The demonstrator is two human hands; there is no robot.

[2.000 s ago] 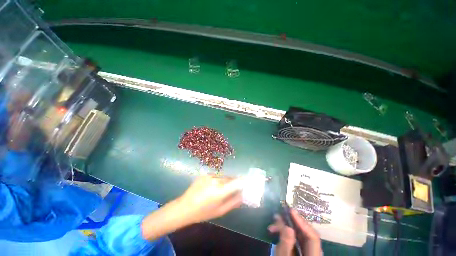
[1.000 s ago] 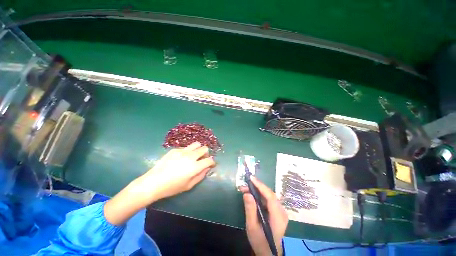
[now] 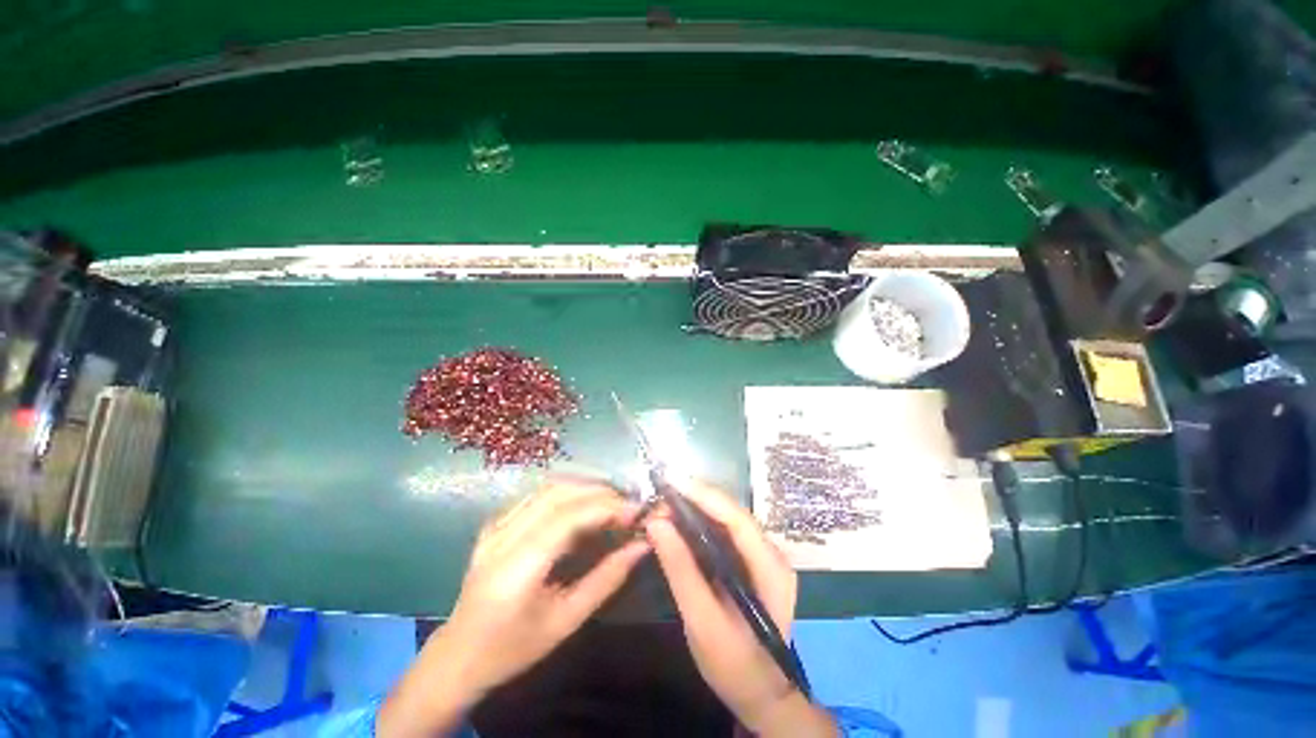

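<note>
My right hand (image 3: 725, 584) holds the black soldering iron (image 3: 717, 555), its thin metal tip pointing up and away over the bench. My left hand (image 3: 541, 570) is beside it with thumb and fingers pinched together at the right fingertips. Something small and dark may be between the fingertips; it is too small to tell. A whitish, glare-washed workpiece (image 3: 665, 437) lies on the bench just beyond my hands, beside the iron's tip. The pile of small red-brown components (image 3: 491, 405) lies beyond my left hand. Small dark leaded components (image 3: 818, 487) lie on the pale board (image 3: 945, 522) at right.
The black fume fan (image 3: 772, 284) and white tub (image 3: 938, 329) stand behind the board. A yellow sponge (image 3: 1116, 381) sits in a tray at right. Black cords (image 3: 1016, 541) cross the bench edge. Clear workpieces (image 3: 488, 150) are spaced on the green strip behind the whitish rail (image 3: 390, 263).
The view has shifted and levelled. My left hand has moved from the red-brown pile to my right hand. The iron's tip has moved off the workpiece, and both hands now meet nearer me.
</note>
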